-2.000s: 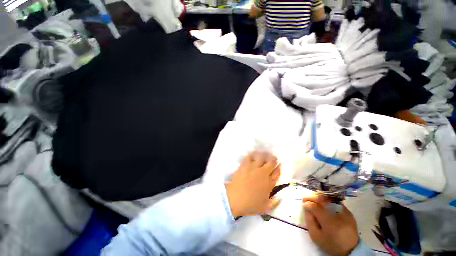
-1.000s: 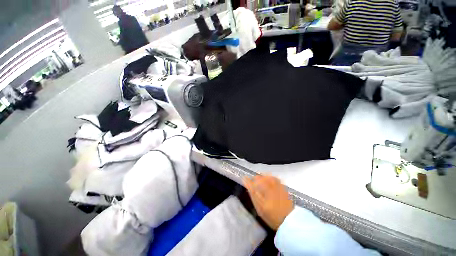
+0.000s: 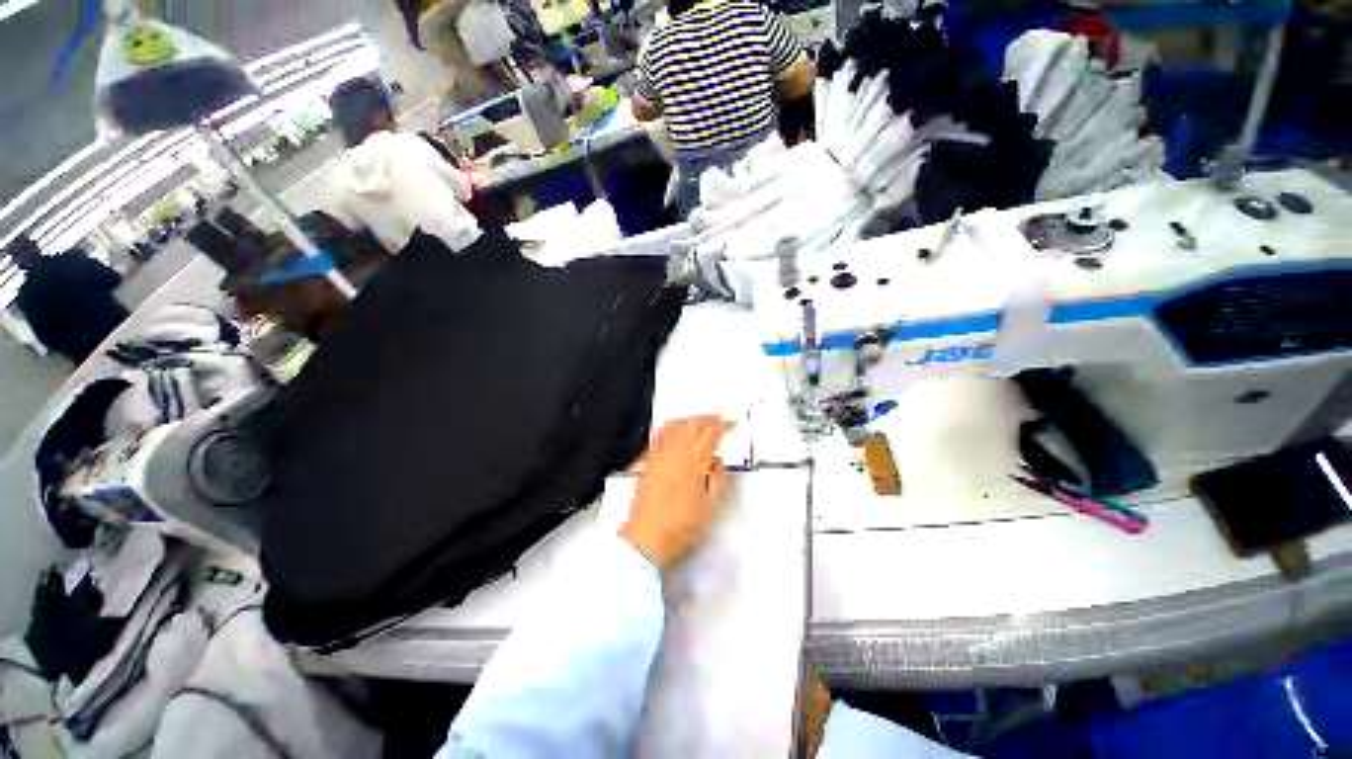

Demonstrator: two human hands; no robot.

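A light grey panel (image 3: 741, 608) lies on the table left of the needle and hangs over the front edge. A dark line runs down its right side. My left hand (image 3: 682, 482) lies on its upper left part, fingers pointing up; whether it grips the cloth cannot be told. Only a sliver of my right hand (image 3: 813, 715) shows at the bottom edge, beside the panel's right side; its fingers are hidden. The presser foot and needle area (image 3: 820, 415) is right of my left hand, with nothing seen under it. A stack of black panels (image 3: 460, 430) lies on the left.
A yellow-brown block (image 3: 881, 463) is by the presser foot. Pink snips (image 3: 1090, 504), a dark blue scrap (image 3: 1090, 438) and a smartphone (image 3: 1278, 497) lie under and beside the machine head (image 3: 1038, 297). Grey bundles (image 3: 830, 171) are behind. A person in stripes (image 3: 719, 74) stands beyond.
The view has swung right, back to the machine. A light grey panel that lay low beside the table front now lies on the tabletop. A hand at the table edge is gone from there.
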